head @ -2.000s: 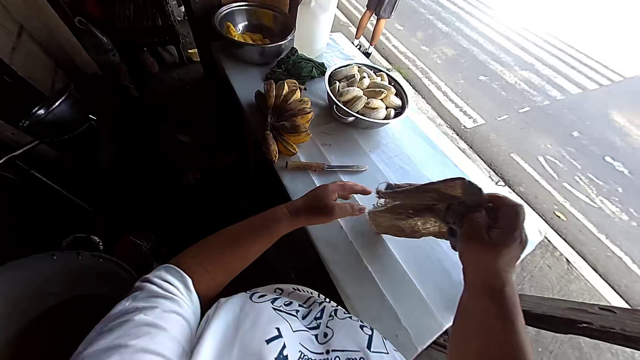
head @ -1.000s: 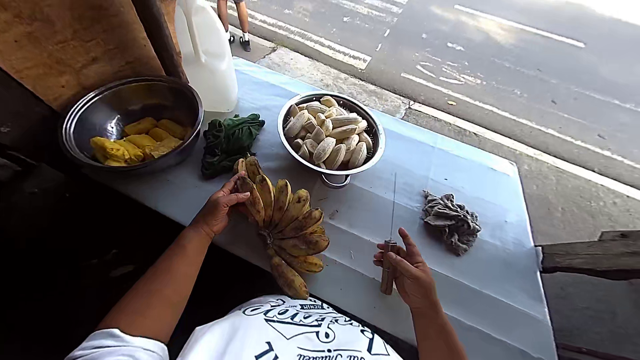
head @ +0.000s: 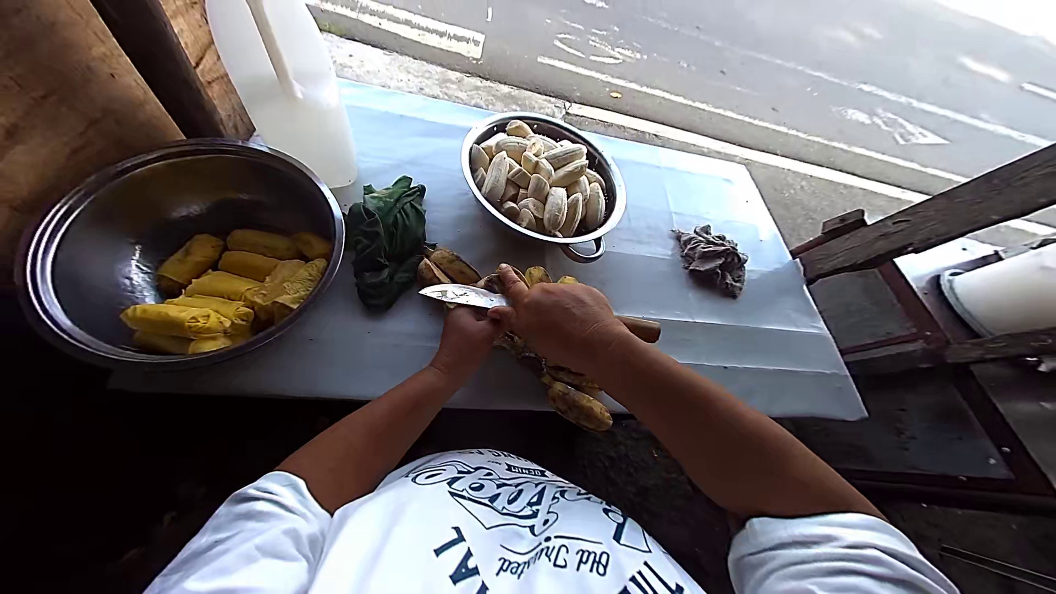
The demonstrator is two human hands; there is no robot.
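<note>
My right hand (head: 561, 322) grips a knife (head: 462, 295) whose blade points left, over a bunch of unpeeled bananas (head: 580, 404) near the table's front edge. The end of its wooden handle shows to the right of that hand. My left hand (head: 469, 334) is closed at the bunch just below the blade, on a banana partly hidden by the fingers. Behind the bunch stands a metal colander (head: 612, 216) of peeled bananas (head: 540, 177). Dark green leaves (head: 388, 243) lie left of the bunch.
A large metal bowl (head: 82, 223) with yellow wrapped pieces (head: 221, 289) stands at the left, a white plastic jug (head: 309, 124) behind it. A crumpled grey cloth (head: 714, 257) lies on the table (head: 742, 355) at right. Wooden rails (head: 932, 214) border the right side, with the road beyond.
The grey cloth, held in my right hand two seconds ago, lies on the table. The knife, upright in my right hand one second ago, is now over the bunch near my left hand.
</note>
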